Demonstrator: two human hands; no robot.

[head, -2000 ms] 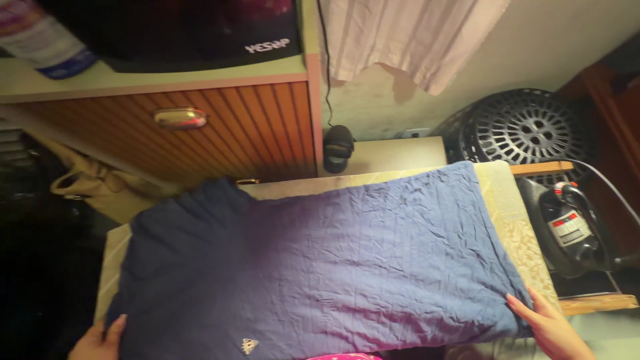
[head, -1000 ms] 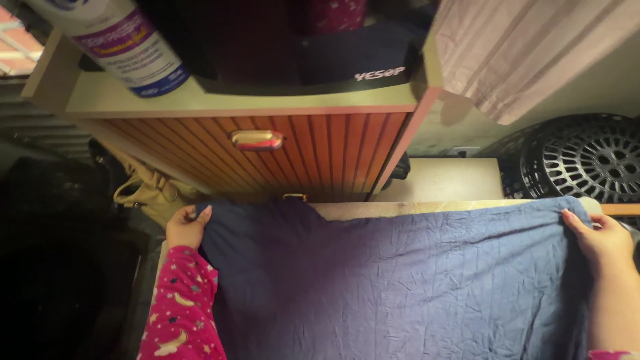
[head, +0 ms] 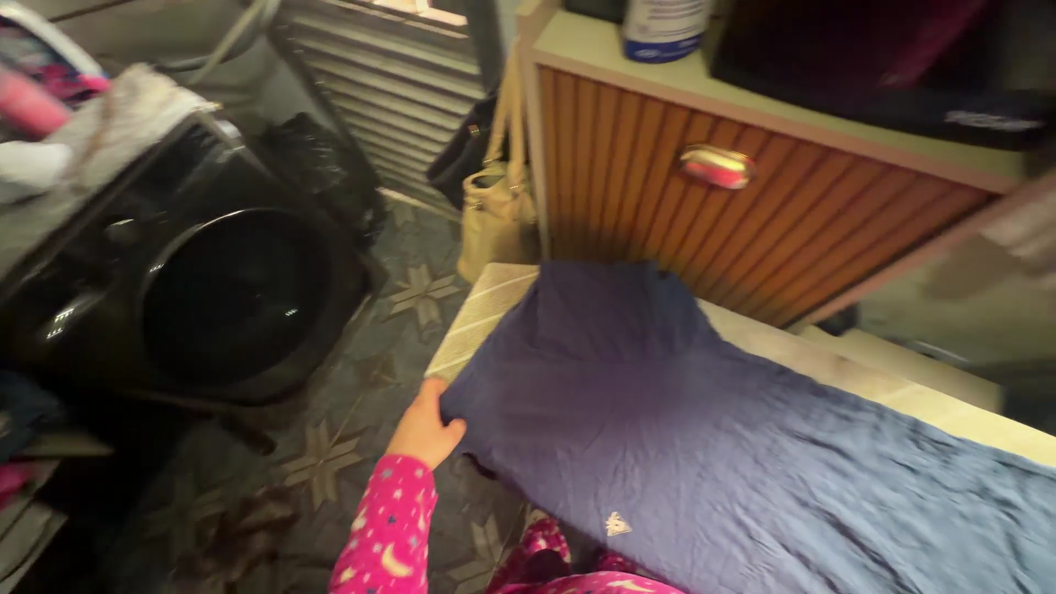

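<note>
A blue cloth garment with a small light emblem lies spread over a padded ironing board with a pale patterned cover. My left hand, in a pink printed sleeve, is at the garment's left edge, beside the board's left end, with thumb and fingers around the fabric. The garment's lower edge hangs over the near side of the board. Creases run across its right part. My right hand is outside the view.
A cabinet with a slatted wooden front stands behind the board, a spray can on top. A tan handbag hangs beside it. At left is a black front-loading washing machine, with patterned floor tiles between.
The view has swung left. My left hand has gone from the garment's far left corner to its left edge nearer me. My right hand, on the garment before, has left the view.
</note>
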